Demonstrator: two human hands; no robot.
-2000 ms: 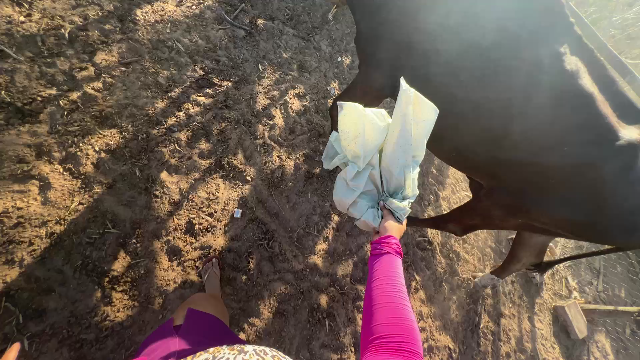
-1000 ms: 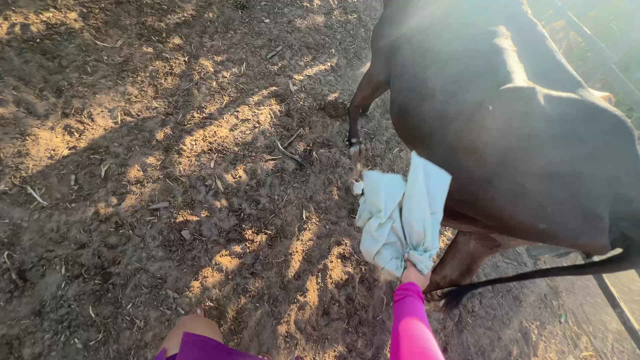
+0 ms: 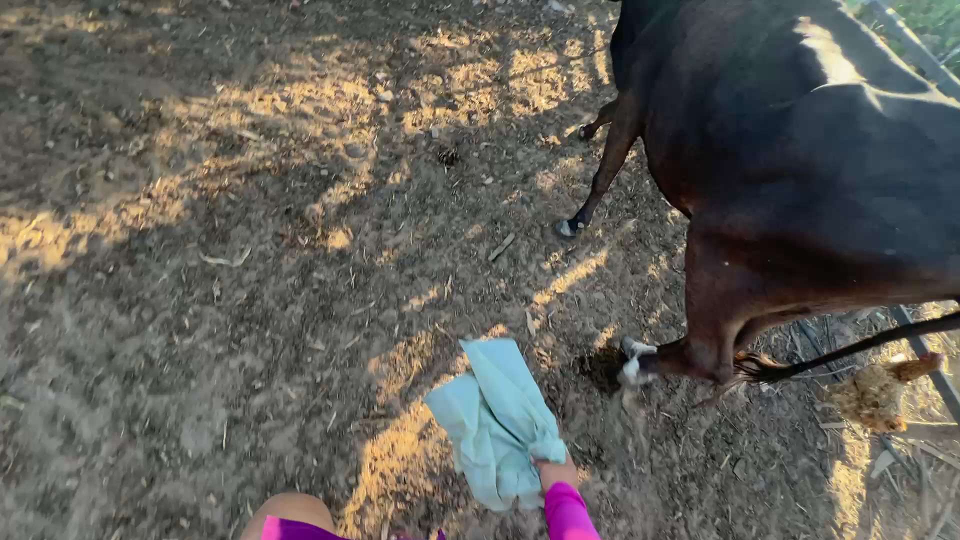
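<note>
My right hand [image 3: 556, 472], in a bright pink sleeve, is closed around a bunched pale blue-green cloth [image 3: 499, 420] near the bottom of the head view. The cloth hangs out up and left of the fingers, above the dirt ground. To the right stands a dark brown cow [image 3: 795, 172], seen from above and behind, with a white patch on its back. Its white-marked hind hoof [image 3: 637, 361] is just right of the cloth, not touching it. The tail [image 3: 862, 349] stretches across the right side. My left hand is out of view.
Dry dirt ground [image 3: 262, 337] with twigs and dappled sunlight spreads across the left and middle. Metal rails [image 3: 911, 45] run along the cow's far side at upper right. A straw-coloured clump [image 3: 870, 397] lies behind the cow, at lower right. My bare knee [image 3: 289, 514] shows at the bottom.
The view has shifted. The cloth, still in my right hand, is lower in the view and no longer overlaps the cow's body. More of the cow's legs and the ground shows.
</note>
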